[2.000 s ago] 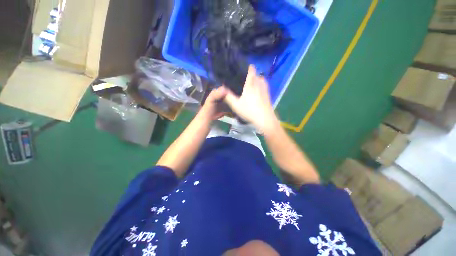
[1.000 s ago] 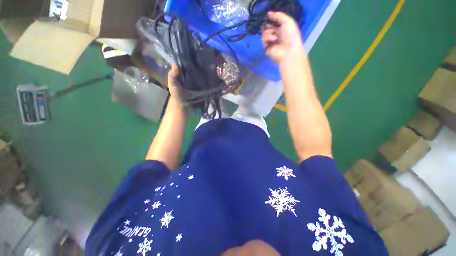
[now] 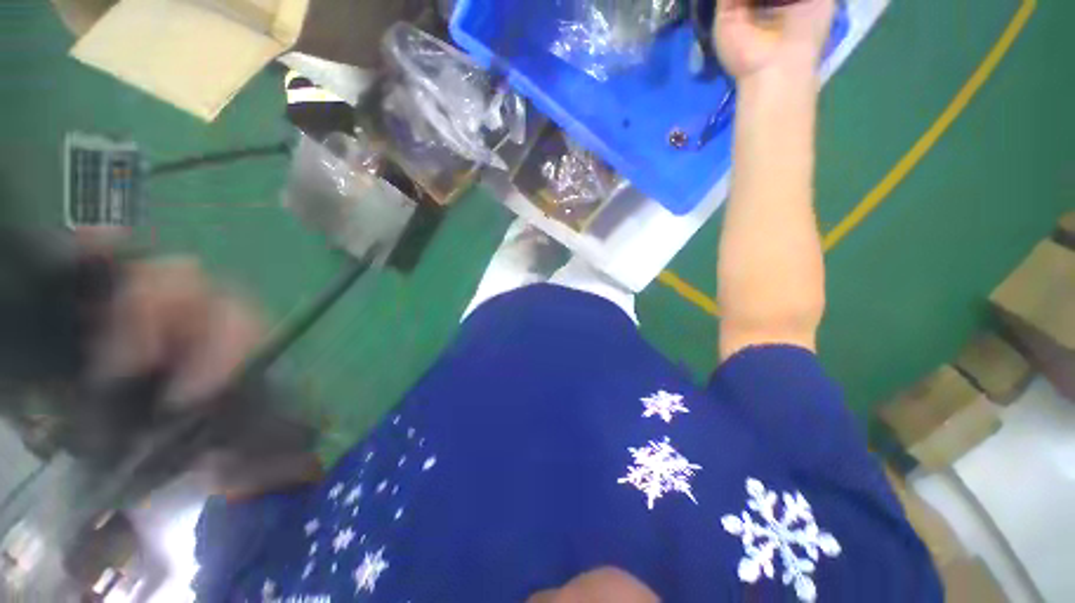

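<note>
My left hand (image 3: 177,330) is a blur at the far left, shut on a dark, blurred bundle of black cables and adapters (image 3: 59,306); a dark strand trails to its right. My right hand (image 3: 772,41) is at the top edge over the right end of the blue plastic bin (image 3: 648,136), closed around dark cable partly cut off by the frame. Crumpled clear plastic (image 3: 589,35) and a few black cords lie in the bin.
Clear bags (image 3: 454,94) and small open cartons lie left of the bin. An open brown carton (image 3: 189,53) is at upper left, a grey device with a panel (image 3: 103,183) below it. Brown cartons (image 3: 1037,289) stand at right.
My left hand has swung from beside the bin to the far left with the black bundle. My right hand has moved up and right. The view has shifted, showing more of the bin's inside.
</note>
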